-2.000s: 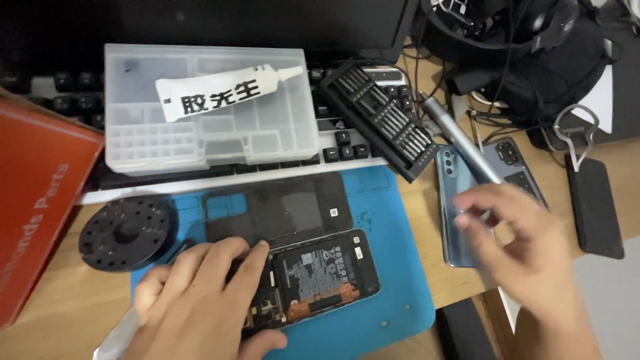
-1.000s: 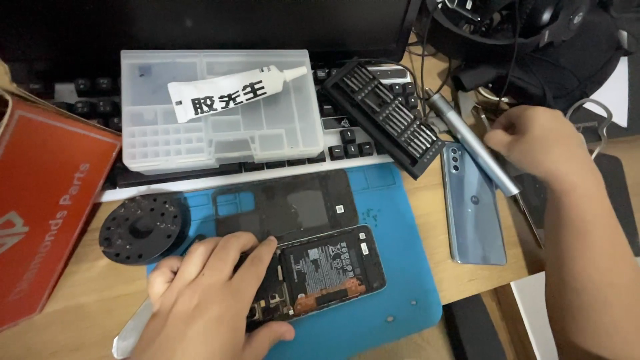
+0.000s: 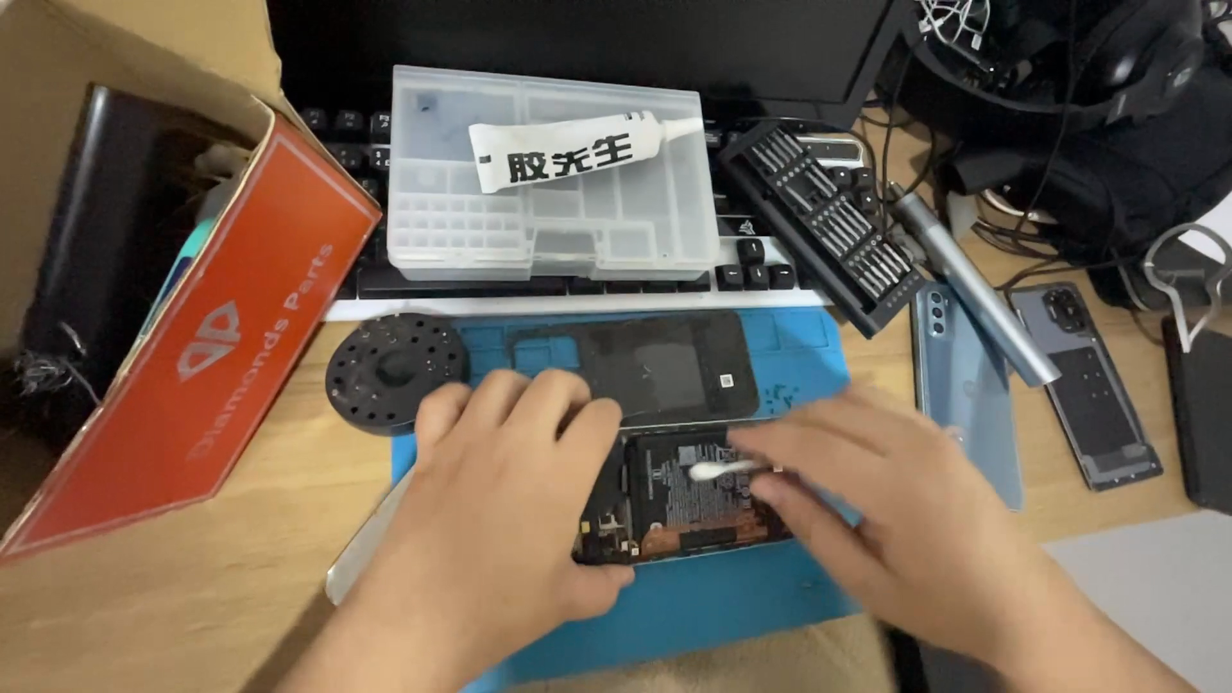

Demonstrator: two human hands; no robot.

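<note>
My left hand (image 3: 510, 491) lies over the left end of an opened smartphone (image 3: 703, 496), thumb at its lower edge and fingers on its upper part. The phone's battery and an orange flex cable show. Between thumb and fingertips, my right hand (image 3: 866, 481) holds a cotton swab (image 3: 717, 470), its white tip over the battery; whether it touches cannot be told. Just behind the phone lies a detached dark phone panel (image 3: 664, 366), on a blue silicone repair mat (image 3: 577, 626). A pale flat object (image 3: 361, 544) sticks out from under my left forearm.
A black round holder (image 3: 395, 371) stands left of the mat, near an orange cardboard box (image 3: 221, 356). A clear plastic organizer (image 3: 616, 226) bearing a glue tube (image 3: 577, 152) rests on a keyboard. Rightward are a bit set (image 3: 823, 226), a silver cylindrical tool (image 3: 977, 289) and phones (image 3: 962, 385).
My right hand has come back from beside the silver tool at the right to the opened phone, and a cotton swab now shows in it. My left hand stays at the phone.
</note>
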